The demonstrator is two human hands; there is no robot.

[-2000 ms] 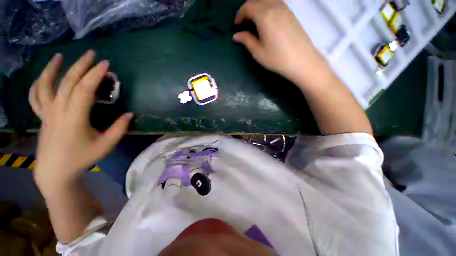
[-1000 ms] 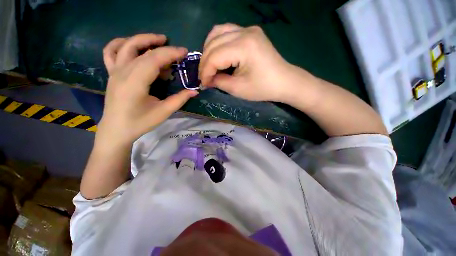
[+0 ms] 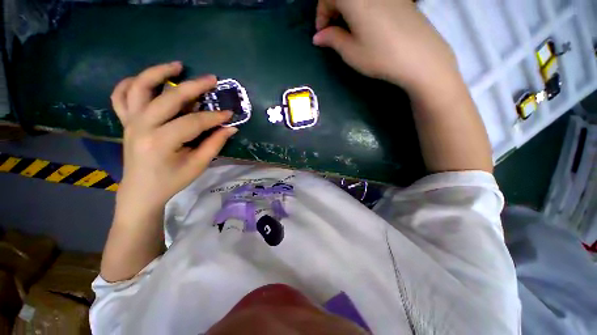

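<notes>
My left hand (image 3: 167, 127) holds a watch housing (image 3: 232, 103) with a pale rim and a dark inside between its thumb and fingers, just above the green mat. A bit of yellow shows behind its fingers. A second housing (image 3: 301, 108) with a white and yellow battery inside lies on the mat to the right, with a small white cross-like piece (image 3: 274, 114) at its left side. My right hand (image 3: 353, 36) is at the back of the mat, its fingers bent. Its fingertips are near the top edge, and I cannot tell whether they hold anything.
A white blister tray (image 3: 497, 72) with a few yellow-black units (image 3: 526, 105) stands at the right. Crumpled film (image 3: 39, 14) shows at the back left. Black-yellow tape (image 3: 59, 173) and brown cartons (image 3: 52, 281) are on the floor at left.
My right hand has left the held housing and moved back and right. The battery housing on the mat shows again. My left hand still holds the dark housing, now more open to view.
</notes>
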